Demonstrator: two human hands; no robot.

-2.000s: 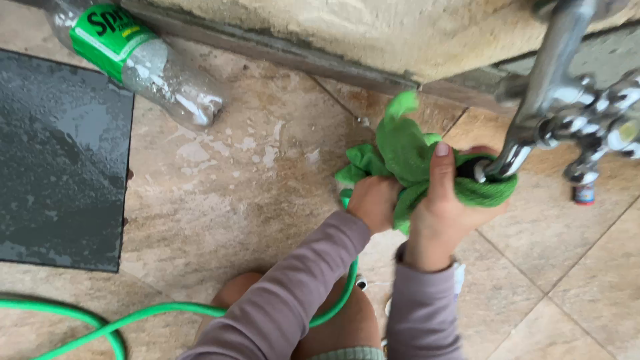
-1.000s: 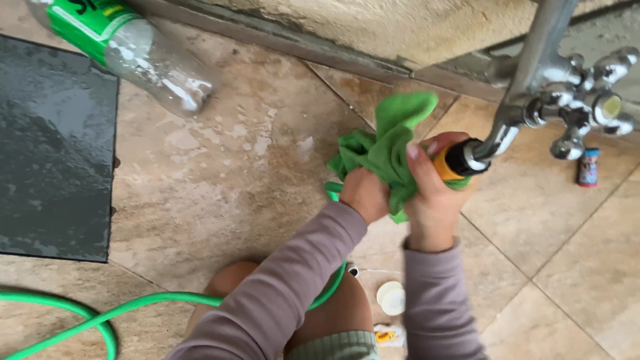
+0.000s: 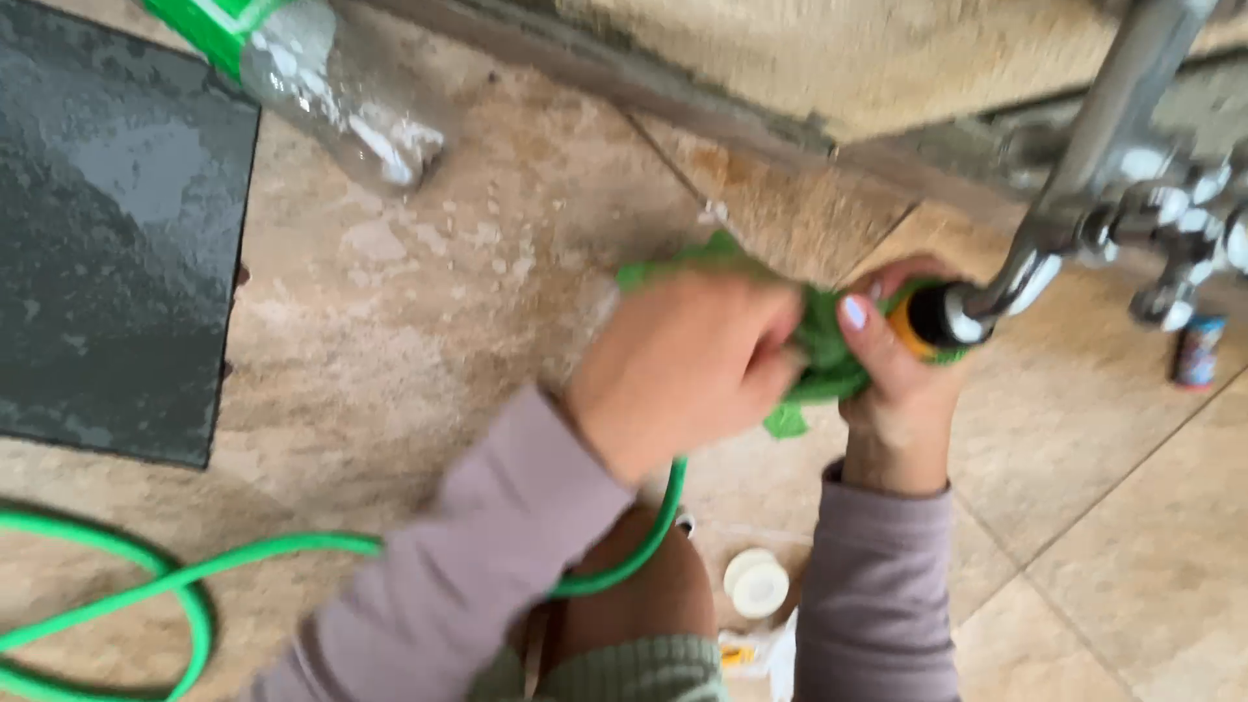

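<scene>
A chrome faucet [image 3: 1092, 175] comes in from the upper right, its spout ending in a black and yellow hose connector [image 3: 926, 320]. My right hand [image 3: 902, 361] is wrapped around the connector with part of the green cloth [image 3: 829, 356], thumb on top. To its left, my left hand [image 3: 687, 366] is blurred, its fingers curled at the cloth; whether they grip it is unclear. From below the hands a green garden hose [image 3: 673, 507] curves down past my knee and off to the left, where it loops. The hose's end is hidden.
A clear plastic bottle with a green label [image 3: 322, 93] lies at the upper left beside a wet dark slab [image 3: 117, 244]. White tape spools [image 3: 758, 583] and a small package [image 3: 746, 655] are near my knee. A small blue and red cylinder [image 3: 1199, 351] lies right. A wall base [image 3: 741, 107] runs behind.
The green cloth, around the spout's end two seconds ago, has shifted left and exposes the yellow and black connector. My left hand has turned over, its back now facing up.
</scene>
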